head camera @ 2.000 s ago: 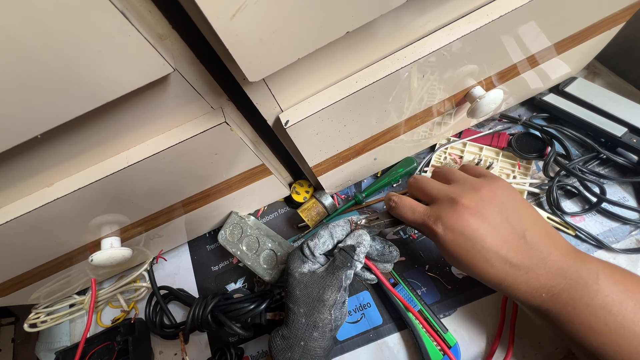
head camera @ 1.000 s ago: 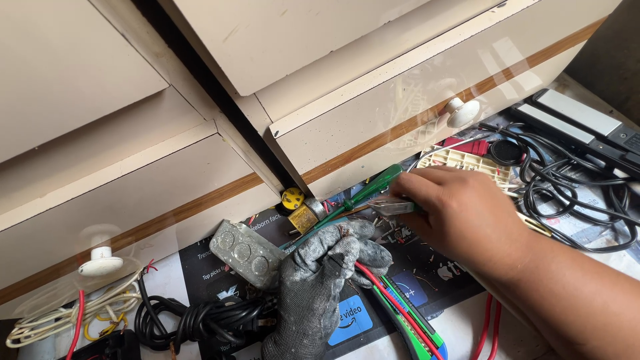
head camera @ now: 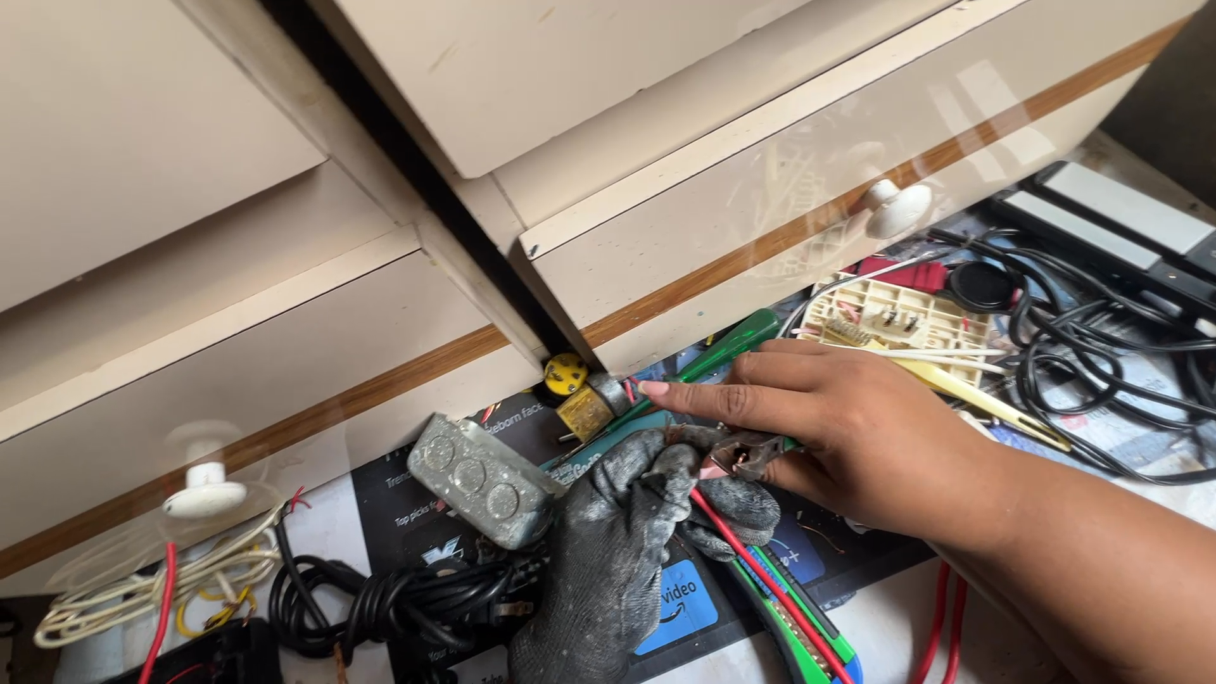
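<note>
My left hand (head camera: 622,541), in a grey-black coated work glove, pinches a red insulated wire (head camera: 760,570) near its end. My bare right hand (head camera: 845,427) holds pliers (head camera: 746,454), whose metal jaws are at the wire end beside the gloved fingertips; its index finger points left toward a brass padlock (head camera: 584,413). A green-handled screwdriver (head camera: 731,344) lies behind my right hand. Left of the glove, a grey metal electrical box (head camera: 480,480) rests tilted. Under the red wire lies a green utility knife (head camera: 793,627). A yellow round piece (head camera: 565,374) sits by the padlock.
Beige drawers with white knobs (head camera: 893,207) stand close behind the work area. A coiled black cable (head camera: 380,603) and cream cable (head camera: 142,594) lie at left. To the right are an open-backed cream plastic plate (head camera: 902,318), tangled black cables (head camera: 1054,380) and black-and-white bars (head camera: 1121,223).
Pliers in my right hand have come down to the gloved fingertips and the red wire. The right index finger now extends to the left. The gloved hand stays near the metal box.
</note>
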